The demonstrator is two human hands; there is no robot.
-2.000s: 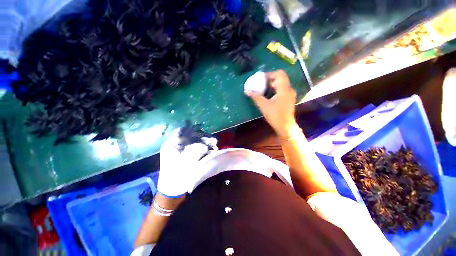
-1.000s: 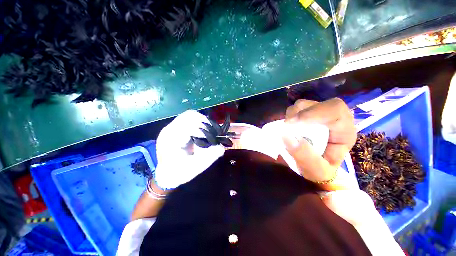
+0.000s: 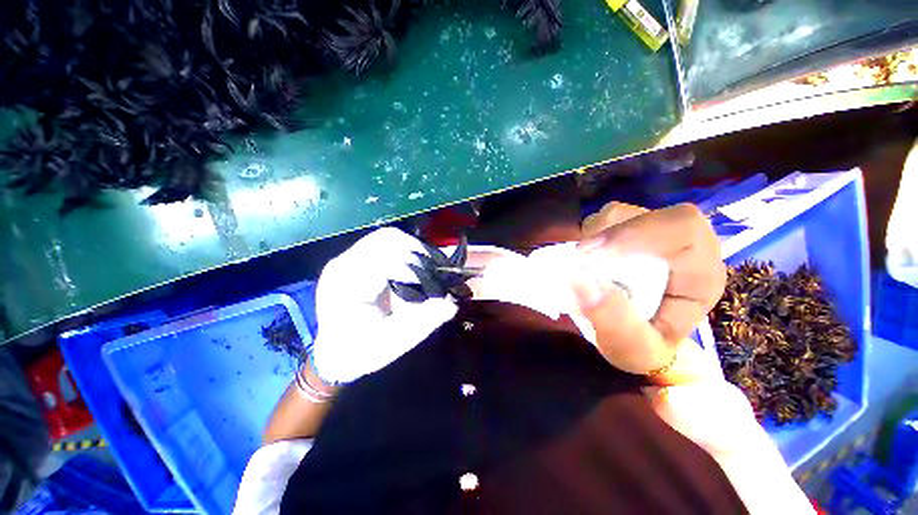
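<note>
My left hand (image 3: 367, 307), in a white knit glove, holds a black spiky piece (image 3: 428, 280) by its left side, over my lap. Its pointed leaves spread toward the right. My bare right hand (image 3: 654, 287) is closed around a white squeeze bottle (image 3: 539, 282). The bottle lies nearly level and its thin nozzle points left at the middle of the black piece. Whether the tip touches the piece is hard to tell in the glare.
A large heap of black pieces (image 3: 151, 91) lies on the green bench (image 3: 453, 121). A yellow-green labelled item (image 3: 641, 22) is at the bench joint. A blue crate (image 3: 861, 302) at right holds brown-black pieces; another blue crate (image 3: 201, 402) at left holds a few black ones.
Since two seconds ago, my right hand has brought the bottle from over the bench to the black piece in my left hand. Over the last second both hands have barely moved.
</note>
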